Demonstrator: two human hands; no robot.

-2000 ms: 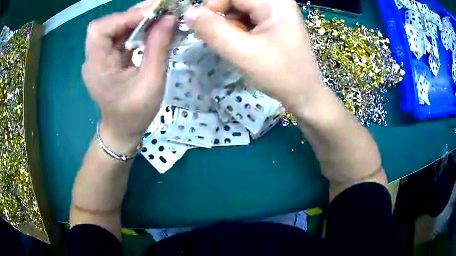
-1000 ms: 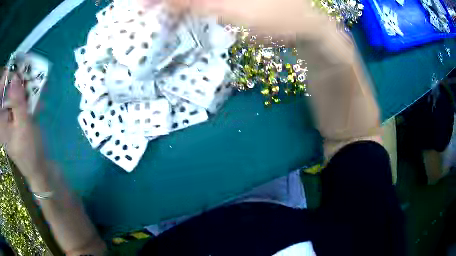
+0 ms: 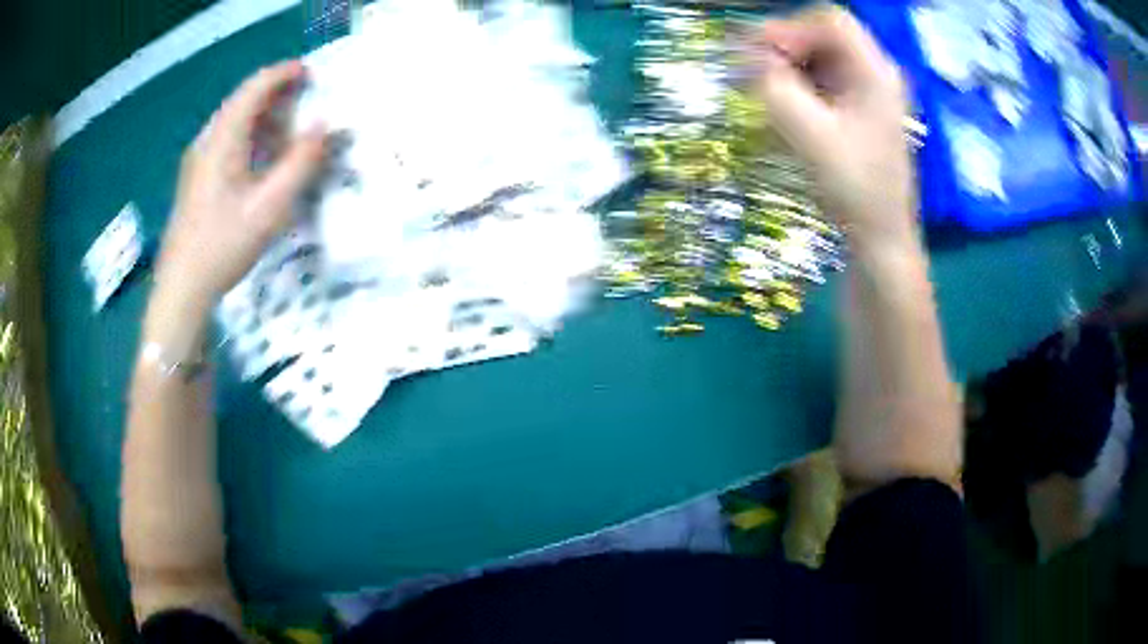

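Observation:
A large pile of white perforated plates (image 3: 466,189) lies in mid-table, blurred and overexposed. My left hand (image 3: 246,189) is at its upper left edge, with thumb and fingers spread against the white plates; blur hides whether it grips one. My right hand (image 3: 837,120) is over the upper right part of the loose pile of gold and silver fittings (image 3: 718,220), fingers curled with the tips close together. Whether a fitting is between them cannot be told. A small white plate or stack (image 3: 113,258) lies alone at the left.
A blue plastic tray (image 3: 1026,208) holding white plates is at the upper right. A cardboard box (image 3: 38,428) of gold and silver fittings runs along the left edge. Part of another person (image 3: 1057,503) shows at the lower right, beyond the table edge.
My left hand has moved right from the far left to the plate pile, leaving a white plate or stack behind. My right hand has moved right from the plate pile to the fittings.

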